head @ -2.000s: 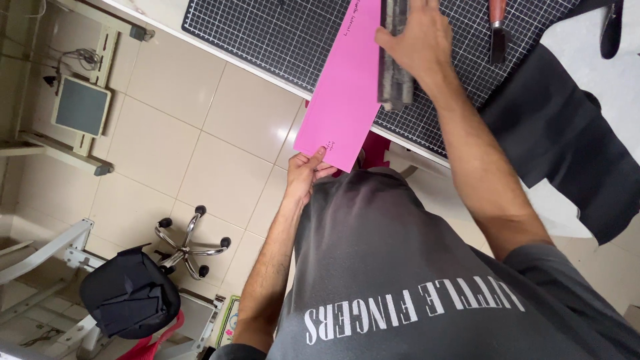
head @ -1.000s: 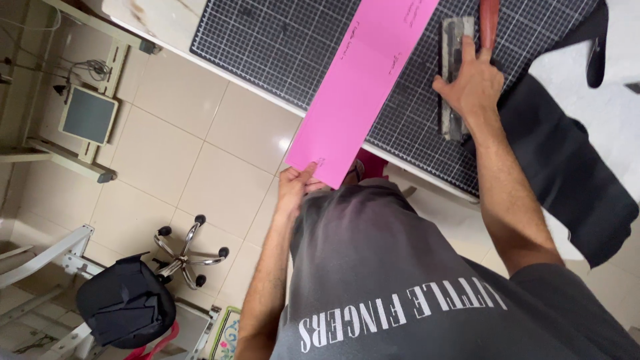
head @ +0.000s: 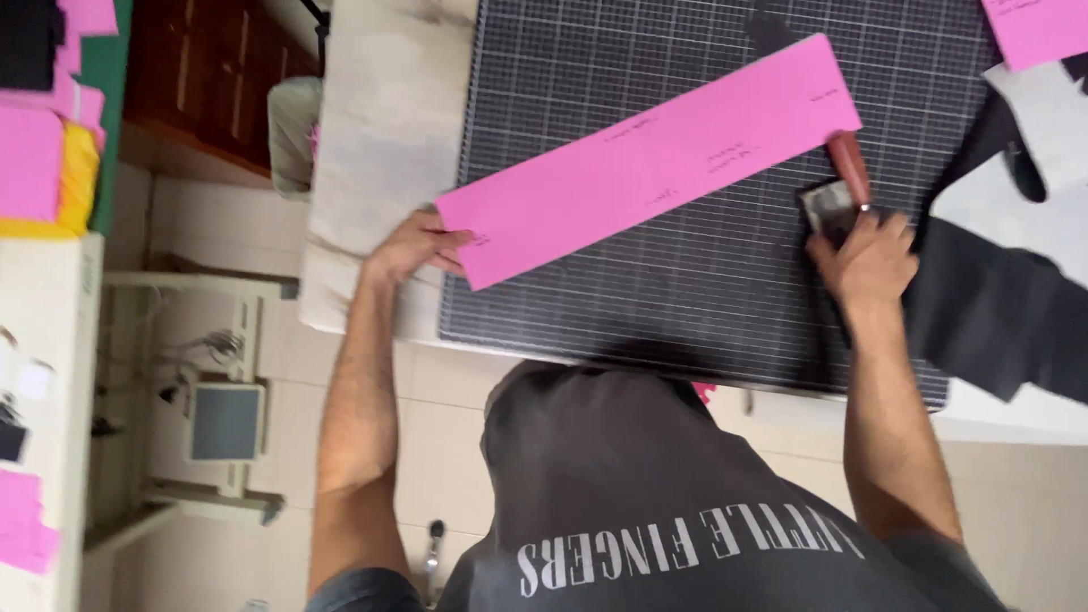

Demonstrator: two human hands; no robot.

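Observation:
A long pink card strip (head: pixel 629 183) with handwriting lies slantwise over a black gridded cutting mat (head: pixel 578 314). My left hand (head: pixel 415 246) pinches its left end, thumb on top, at the mat's left edge. Toward the right side, my right hand (head: pixel 871 259) rests on a worn grey metal block or bar (head: pixel 829 208), fingers over it; whether it grips it cannot be told. A tool with a reddish-brown handle (head: pixel 850 166) lies beside the fingers and over the block, its upper end touching or close to the strip's right end.
Black material (head: pixel 1003 306) and white sheets (head: pixel 977 204) lie right of the mat, with another pink card (head: pixel 1045 34) above. Marble-like tabletop (head: pixel 382 127) borders the mat on the left. Far left are a white surface with pink pieces (head: pixel 25 518) and a metal stand with a pedal (head: pixel 225 422).
The pink strip has swung from steep to a flatter slant, its left end now over the mat's edge instead of beyond the table's front. The view has shifted a lot.

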